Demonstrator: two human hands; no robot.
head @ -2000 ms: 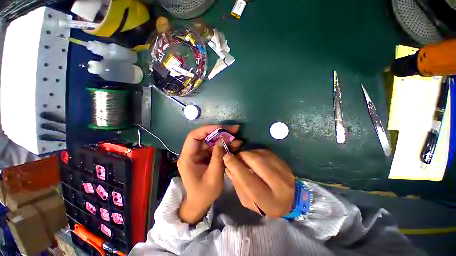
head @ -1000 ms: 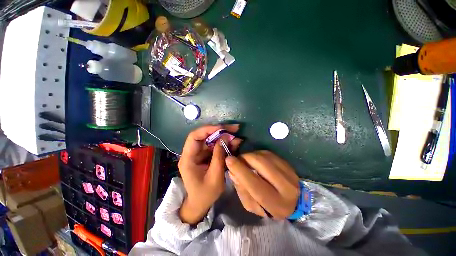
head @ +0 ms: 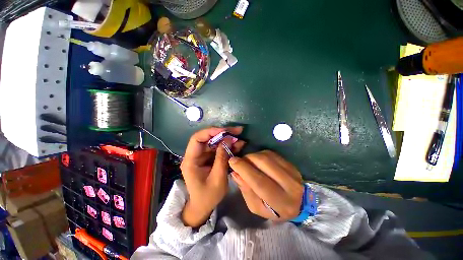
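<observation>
My left hand [head: 205,175] holds a small pink housing [head: 222,139] between thumb and fingers, a little above the near edge of the green mat. My right hand [head: 269,184] grips thin dark tweezers [head: 228,150]. Their tip is at the housing's face; whether it touches a part inside is too small to tell. The rear end of the tweezers shows below my right palm. The fingers hide part of the housing.
Two silver tweezers [head: 342,109] and a white disc [head: 282,132] lie on the mat [head: 289,61]. A parts jar [head: 180,62], solder spool [head: 108,110] and bottles [head: 116,72] stand left. A black tray [head: 84,203] holds several pink units. An orange handle [head: 442,57] lies over notes right.
My right hand has shifted and turned slightly, and the rear end of its tweezers shows more. My left hand and the pink housing have hardly moved.
</observation>
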